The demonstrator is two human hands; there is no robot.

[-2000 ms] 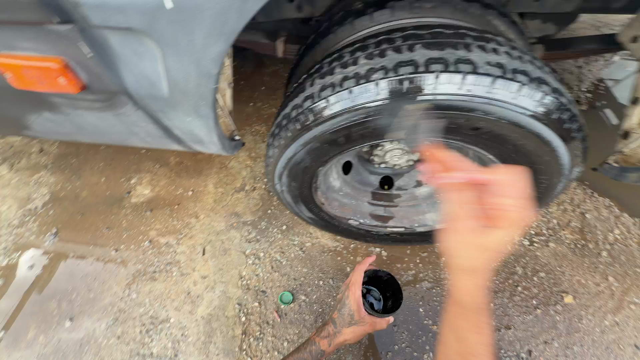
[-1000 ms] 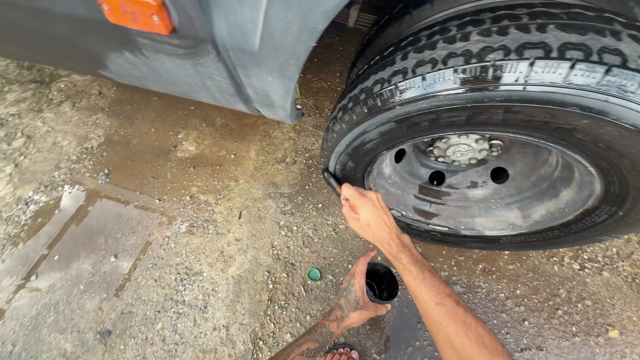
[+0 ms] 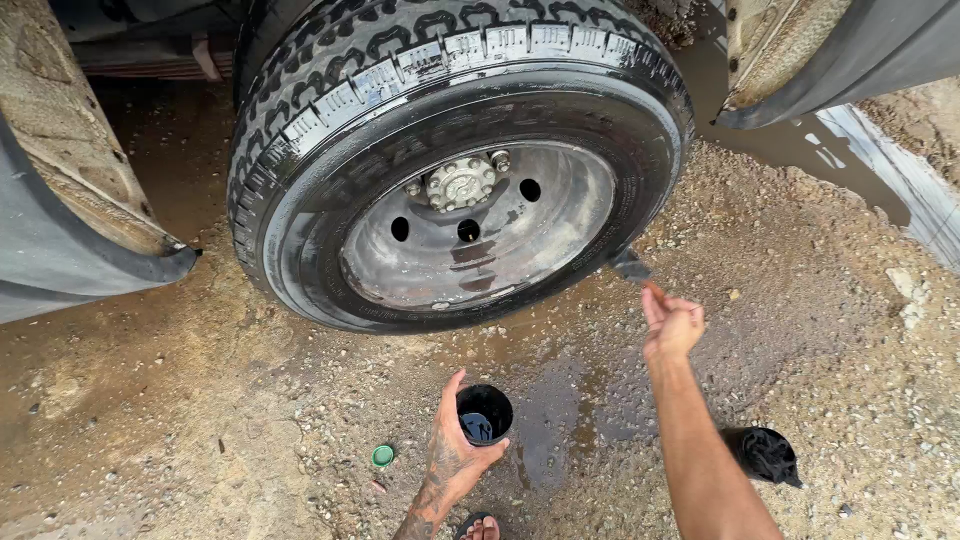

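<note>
Dark liquid lies inside a black cup (image 3: pixel 484 415), which my left hand (image 3: pixel 459 442) grips around its side, low in the middle of the view. My right hand (image 3: pixel 673 324) holds a paintbrush (image 3: pixel 634 268) by its reddish-brown handle. The blurred dark bristles are at the lower right sidewall of a large truck tire (image 3: pixel 315 247); exact contact is hard to tell. The tire's sidewall and tread edge look wet and glossy. Inside it is a grey steel wheel rim (image 3: pixel 555 251) with round holes and a hub (image 3: pixel 460 184) ringed by bolts.
A green cap (image 3: pixel 382 456) lies on gravelly ground left of the cup. At the lower right sits a black container (image 3: pixel 765 454) with dark material in it. Fender parts (image 3: pixel 90 217) flank the tire, and a muddy puddle (image 3: pixel 787 150) lies behind on the right. A sandalled foot (image 3: pixel 480 527) shows below.
My right hand with the brush has moved from the tire's lower left side to its lower right. The left hand still holds the cup. The view has shifted right.
</note>
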